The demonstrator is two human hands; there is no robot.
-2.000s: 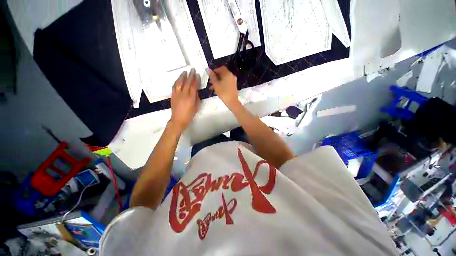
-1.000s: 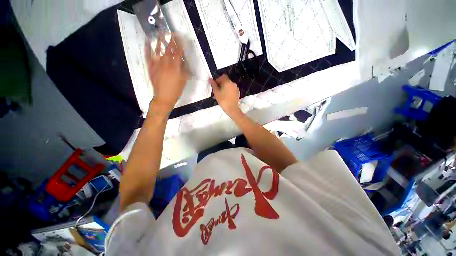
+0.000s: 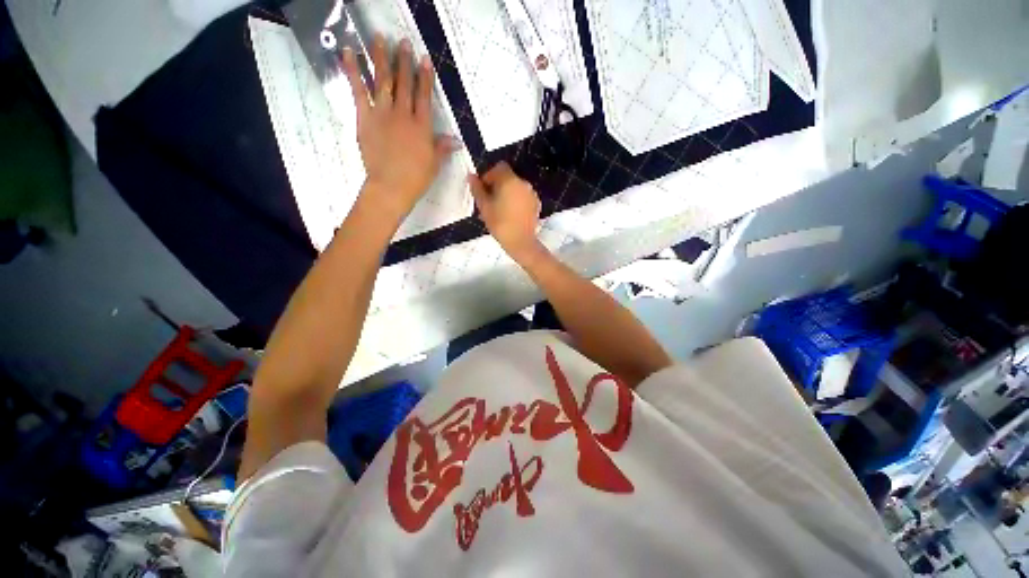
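Note:
My left hand lies flat with spread fingers on the left white paper pattern piece, its fingertips beside a shiny grey metal plate. My right hand has its fingers drawn together at the lower right edge of this piece; whether they pinch the paper is too small to tell. Dark cloth with thin pale diagonal lines lies under the patterns. Black-handled shears lie on the middle pattern piece, right of my hands. Another pattern piece lies further right.
A white covering shows along the table's near edge. White sheets lie at the right end. Below the table are a red plastic stool or frame, blue crates, a blue frame and white scraps.
My left hand has moved up the pattern from its lower edge, reached the metal plate, then come slightly back with fingers spread. My right hand has stayed near the pattern's lower right edge.

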